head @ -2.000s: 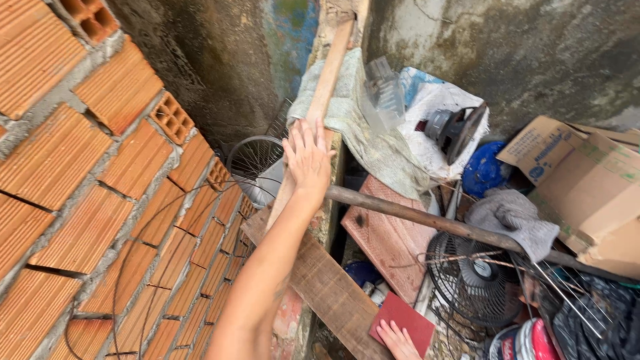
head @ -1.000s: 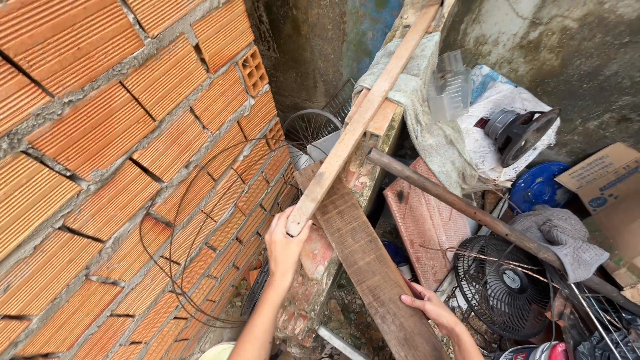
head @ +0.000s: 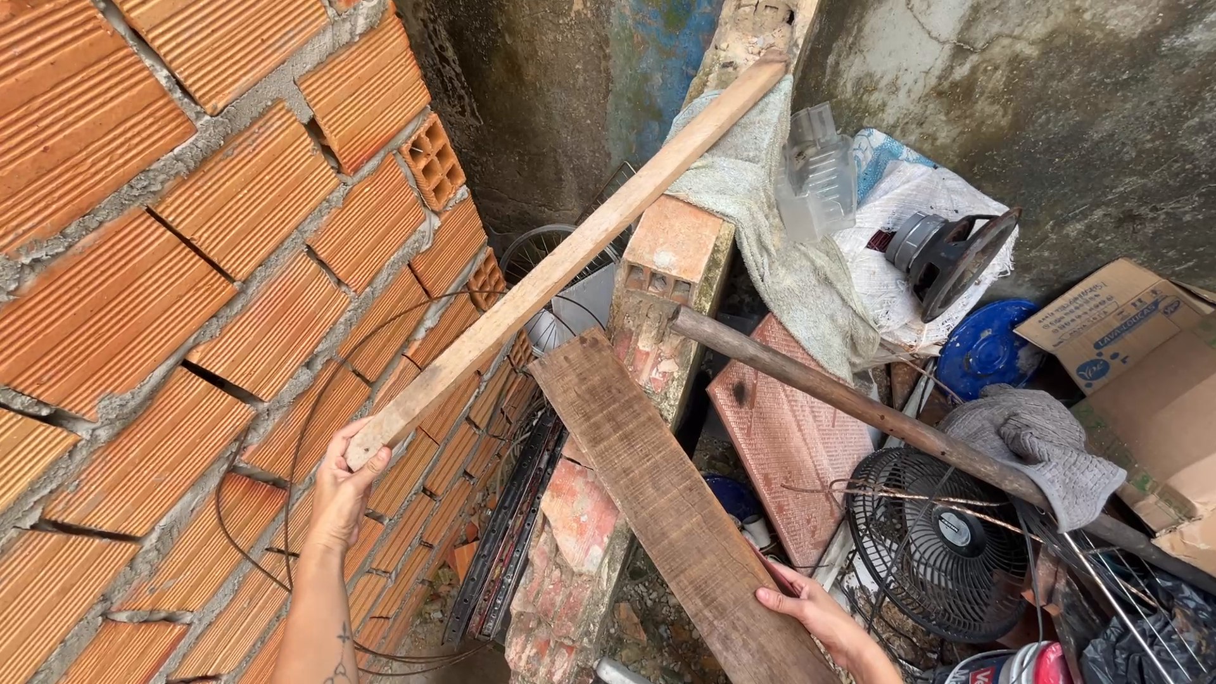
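My left hand [head: 342,484] grips the near end of a long, narrow wooden batten [head: 560,266], which slants up to the right, its far end on top of a low broken brick wall [head: 579,560]. My right hand [head: 807,608] holds the right edge of a wide, dark wooden plank [head: 674,503] near its lower end, with the thumb on the upper face. The plank's upper end lies across the low wall, below the batten. Right of the plank, a round wooden pole [head: 855,408] runs diagonally over the clutter.
A hollow-brick wall [head: 275,332] rises at the left, with loose wire beside it. On the right lie a black fan [head: 940,541], a grey cloth [head: 1035,446], a cardboard box [head: 1140,380], a blue lid [head: 988,347], a loudspeaker [head: 950,252] and a reddish tile panel [head: 793,437].
My left hand has moved from the middle of the batten to its near end, and that end has swung left. My right hand, earlier on a red sheet, now holds the plank; the sheet no longer shows.
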